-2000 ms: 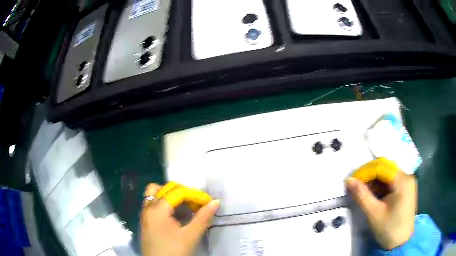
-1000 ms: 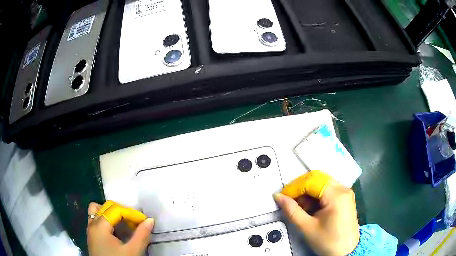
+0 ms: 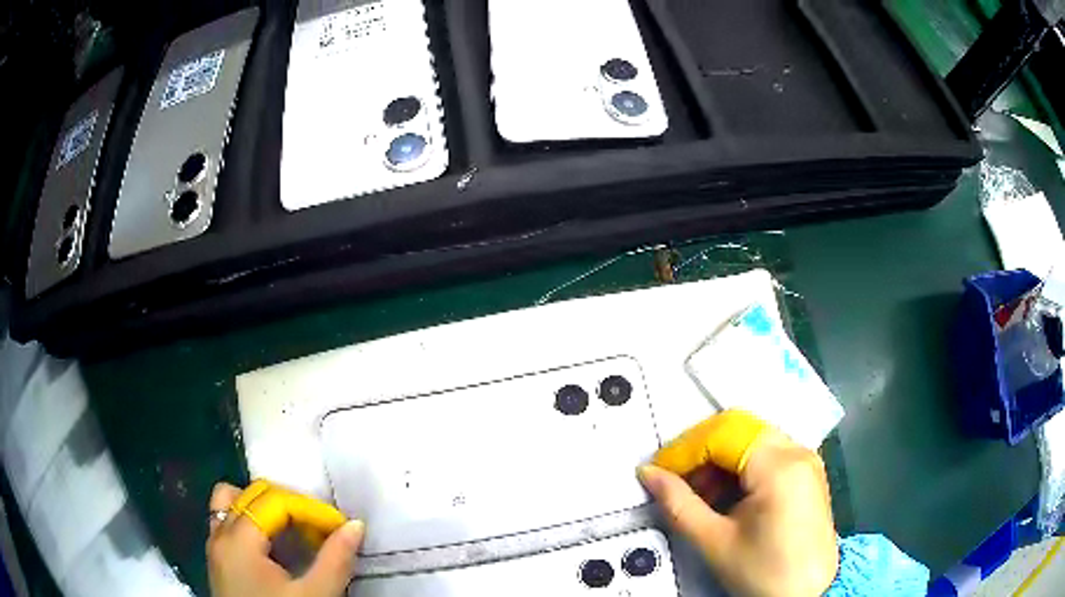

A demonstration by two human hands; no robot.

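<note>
A silver-white phone back cover (image 3: pixel 491 461) lies lengthwise on the white pad (image 3: pixel 502 332), its two dark camera holes at the right end. A second cover (image 3: pixel 502 581) lies just below it, cut off by the frame edge. My left hand (image 3: pixel 280 548) is at the lower left corner of the upper cover, thumb and yellow-cotted finger pinched together. My right hand (image 3: pixel 747 507) pinches the same way at its right end. Clear film between the fingertips cannot be made out. A white scraper with blue (image 3: pixel 765 373) rests at the pad's right corner.
Black stacked trays (image 3: pixel 561 216) with several covers stand behind the pad. A strip of pale film sheets (image 3: pixel 82 478) lies at the left. A small blue bin (image 3: pixel 993 367) with clear things inside is at the right, beside shiny crumpled plastic. Green mat lies beneath.
The view has shifted right since the earliest frame, bringing the blue bin into sight. My hands keep the same pinched pose at the upper cover's two ends.
</note>
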